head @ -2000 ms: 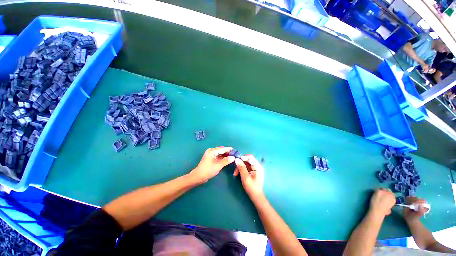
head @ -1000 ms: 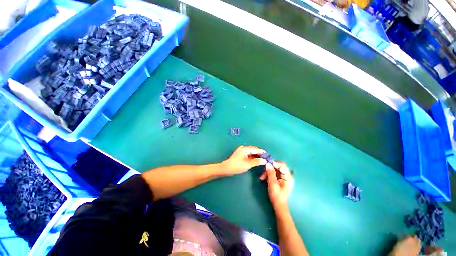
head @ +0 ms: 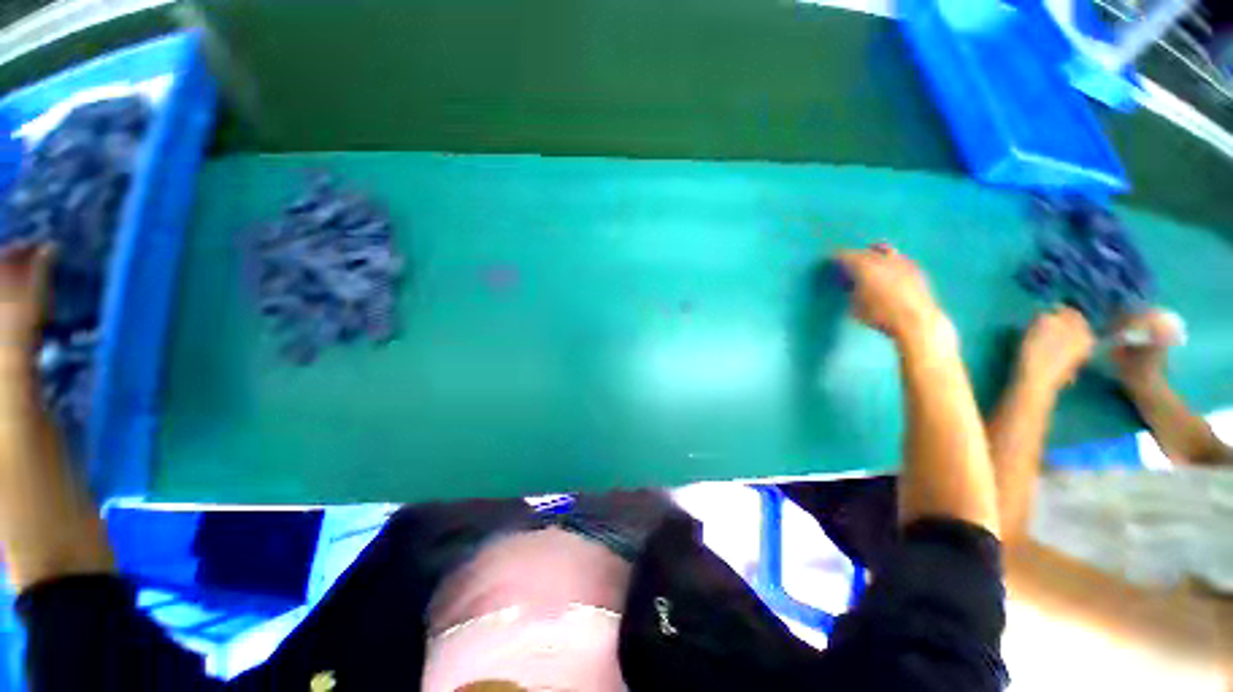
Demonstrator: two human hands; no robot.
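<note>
The picture is blurred. My left hand [head: 19,304] is at the far left edge, partly cut off, over the dark housings [head: 81,183] in the large blue bin [head: 135,284]; its fingers are unclear. My right hand [head: 886,291] is low over the mat at the right, with dark bits at its fingertips; whether it grips them or they lie on the mat is unclear. A pile of dark housings [head: 327,270] lies on the green mat [head: 582,392] at the left. A single faint piece [head: 500,276] lies right of the pile.
A coworker's hands [head: 1057,345] are close to my right hand, beside another dark pile [head: 1089,257]; one holds a white item [head: 1152,327]. A blue bin [head: 1014,108] stands beyond that pile. A dark green strip [head: 568,81] runs behind the mat.
My hands were together on a dark piece; they have parted, left into the large bin, right to where the set-down pieces lay. The view has turned.
</note>
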